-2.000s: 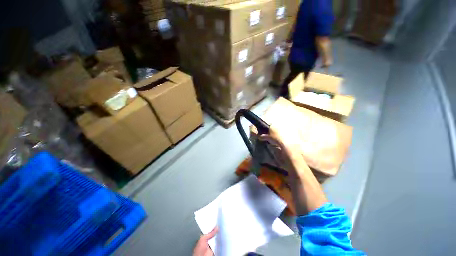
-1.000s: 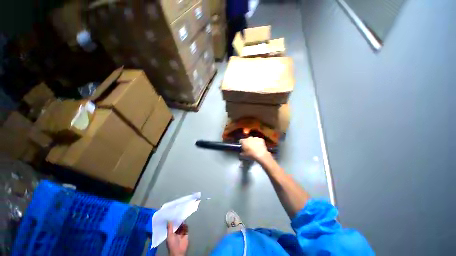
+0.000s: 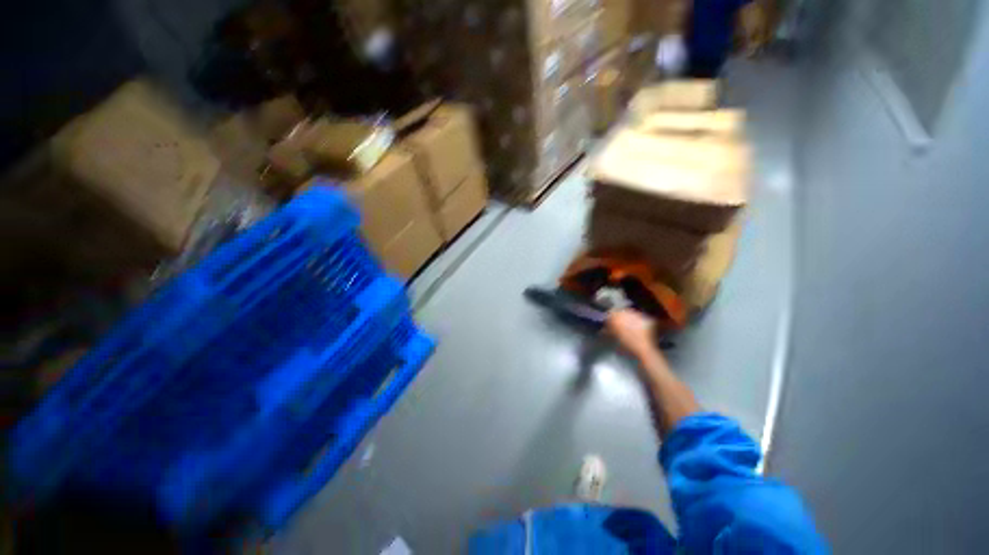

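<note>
My right hand (image 3: 632,328) is closed around the black pallet truck handle (image 3: 566,308), with the arm stretched forward in a blue sleeve. The orange pallet truck (image 3: 623,273) stands beyond it. It carries stacked brown packages (image 3: 670,173), the top one pale and flat, with an open carton (image 3: 675,98) behind them. My left hand is out of the picture. Only a small corner of white paper (image 3: 397,546) shows at the bottom edge. The view is blurred.
Blue plastic pallets (image 3: 233,358) stand at the left. Brown cartons (image 3: 418,195) sit behind them, one open on top. A tall carton stack (image 3: 521,98) stands further back. A person in dark blue (image 3: 710,38) is at the top. A pale wall (image 3: 889,282) runs along the right.
The view has swung so the pallets fill more of the left side. The load and handle appear further right. My left hand and most of the paper have left the picture. My right hand keeps its hold.
</note>
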